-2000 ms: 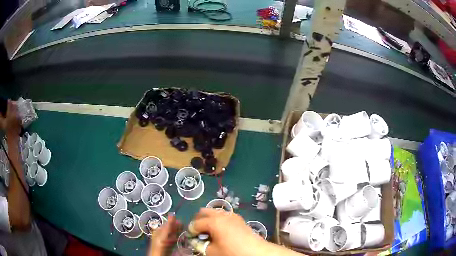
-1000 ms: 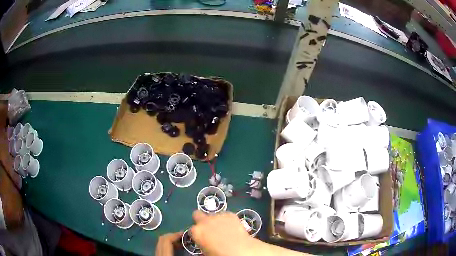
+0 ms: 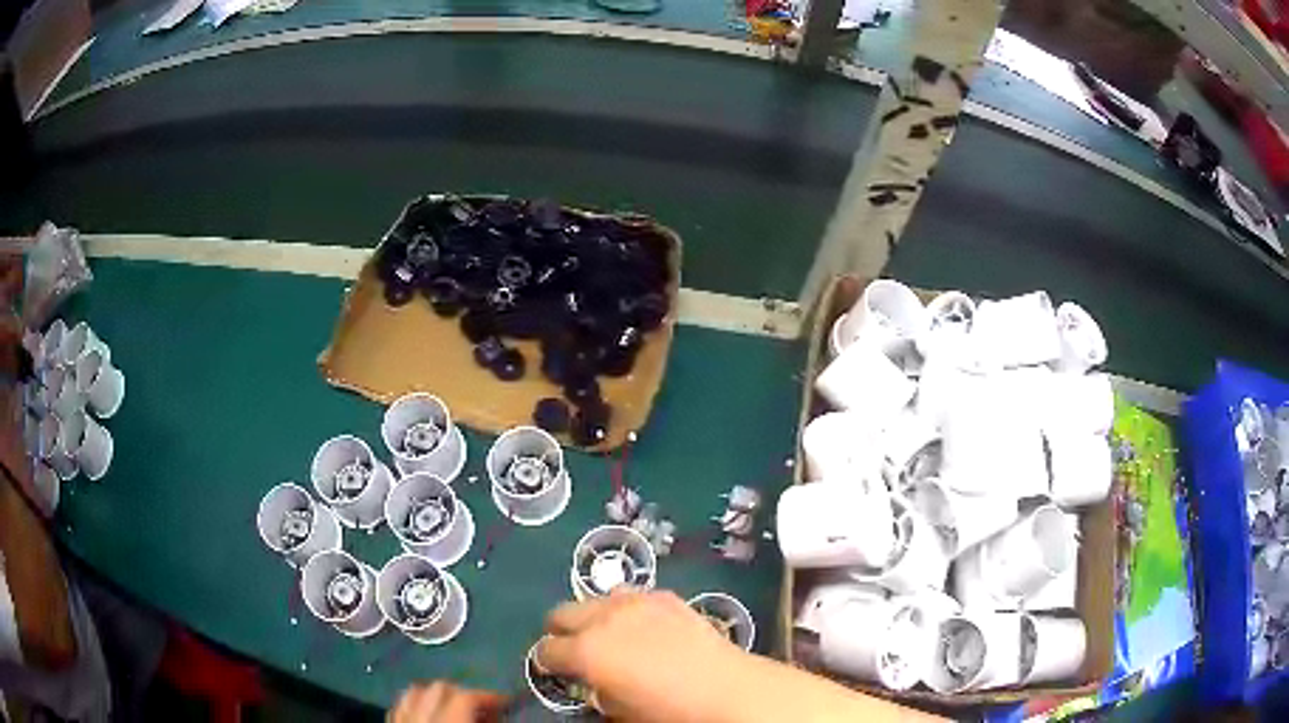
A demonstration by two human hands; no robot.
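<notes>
My right hand point(image 3: 636, 653) is over a white motor housing point(image 3: 549, 684) at the bottom centre, fingers bent down at its rim and covering much of it. Whether the fingers grip it is hidden. My left hand point(image 3: 445, 702) is at the bottom edge, left of that housing, partly cut off and blurred. A housing with a pale centre point(image 3: 614, 562) stands just above my right hand. Another housing point(image 3: 722, 619) stands to its right, partly covered by my forearm. Several housings with motors fitted point(image 3: 427, 517) stand open end up at left. Small motors point(image 3: 738, 523) with red wires lie right of centre.
A low cardboard tray point(image 3: 403, 370) holds black parts behind the housings. A cardboard tray of housings point(image 3: 806, 424) stands at right, then printed sheets point(image 3: 1152, 523) and a blue crate point(image 3: 1219, 487). A neighbour's arm point(image 3: 36, 565) and cups point(image 3: 88, 389) are at far left.
The view has shifted slightly. My right hand has come away from the two housings near it and stays over the bottom one. My left hand has moved a little left and down, away from that housing.
</notes>
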